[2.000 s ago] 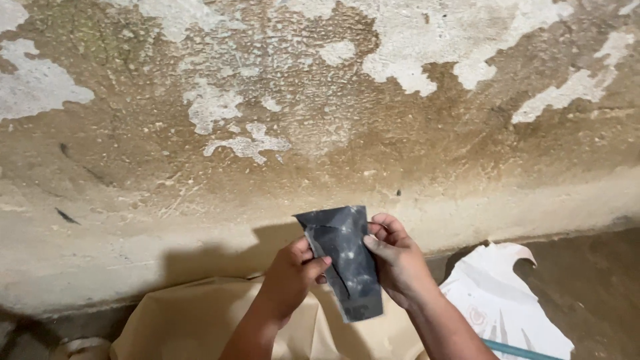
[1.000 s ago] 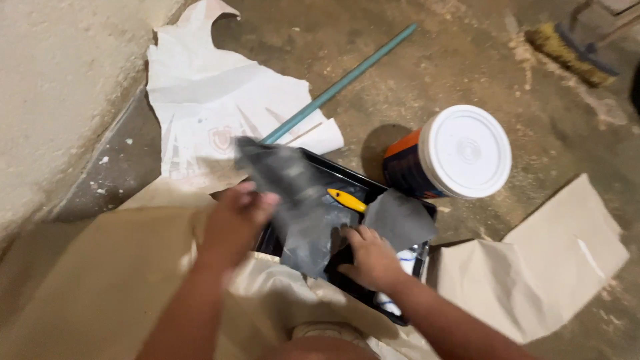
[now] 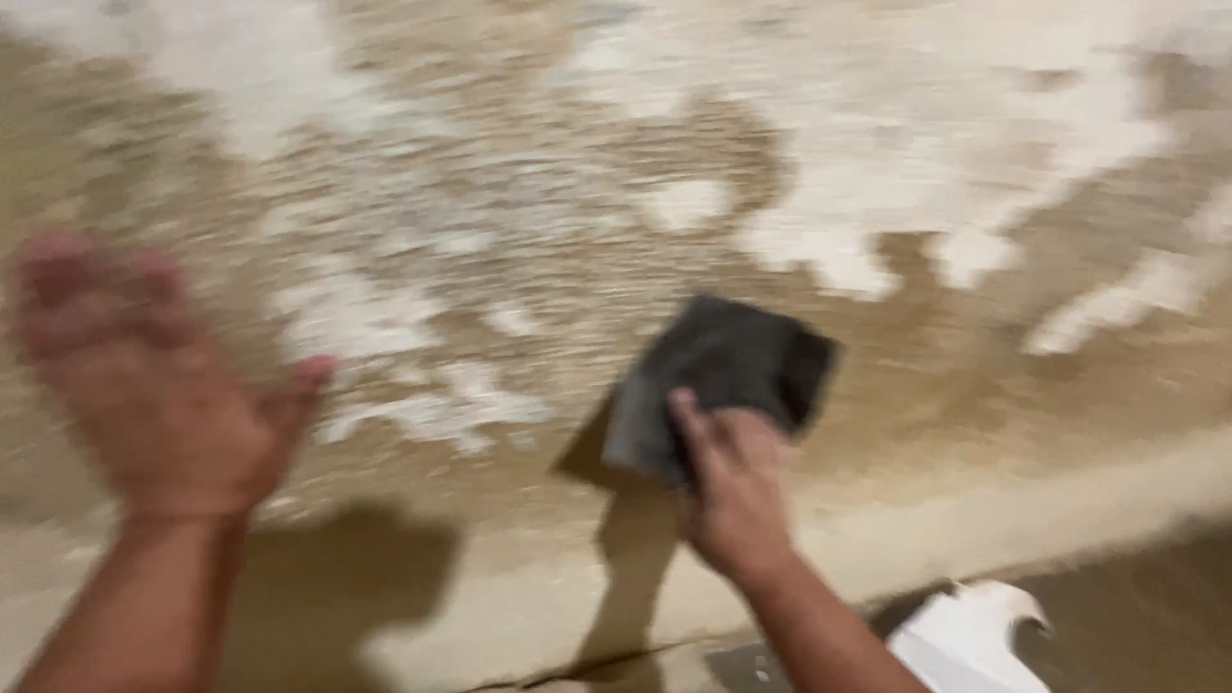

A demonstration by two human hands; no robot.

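Observation:
My right hand (image 3: 741,481) grips a dark grey sheet, likely sandpaper (image 3: 722,371), in front of the wall (image 3: 539,260), whose paint is patchy and peeling. The sheet is blurred, and its shadow falls on the wall just to its left. Whether the sheet touches the wall I cannot tell. At the left, my left hand (image 3: 164,385) is raised with its fingers apart and holds nothing; it too is blurred, near the rough plaster and white paint remnants.
A torn white sheet (image 3: 962,640) lies on the floor (image 3: 1136,606) at the lower right, by the foot of the wall. Shadows of my arms fall across the lower wall.
The view has swung from the tray and bucket on the floor back to the wall. My left hand has let go of the dark sheet it held two seconds ago; my right hand now holds one.

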